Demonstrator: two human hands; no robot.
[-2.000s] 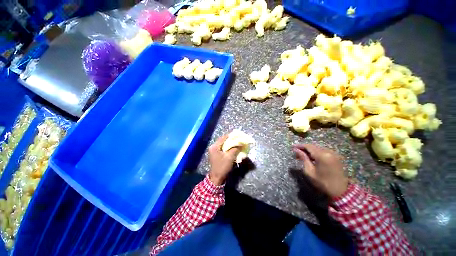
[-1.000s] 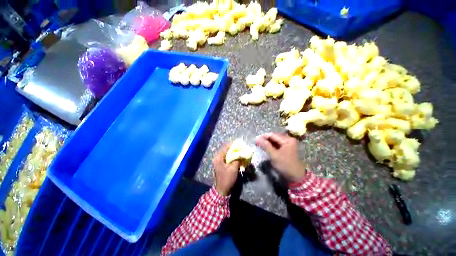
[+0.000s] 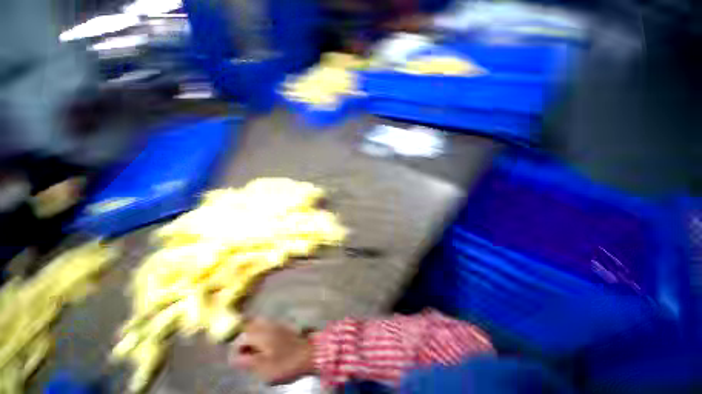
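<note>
The view is strongly blurred. My right hand, in a red-white checked sleeve, is at the near edge of the yellow heap. Its fingers look curled; whether they hold anything cannot be told. My left hand is not in view. The heap of pale-yellow pieces lies on the dark table; single pieces cannot be made out. A small dark tool lies right of the heap. A whitish patch below my right hand is too blurred to name.
A second yellow heap lies left. A blue tray is at the table's far left. Blue trays stand beyond the table. At right, stacked blue trays hold a purple mass. A white crumpled thing lies at the back.
The view has swung right. The tray with the finished row and my left hand with its yellow piece have left the picture. The purple-filled trays at right have come in.
</note>
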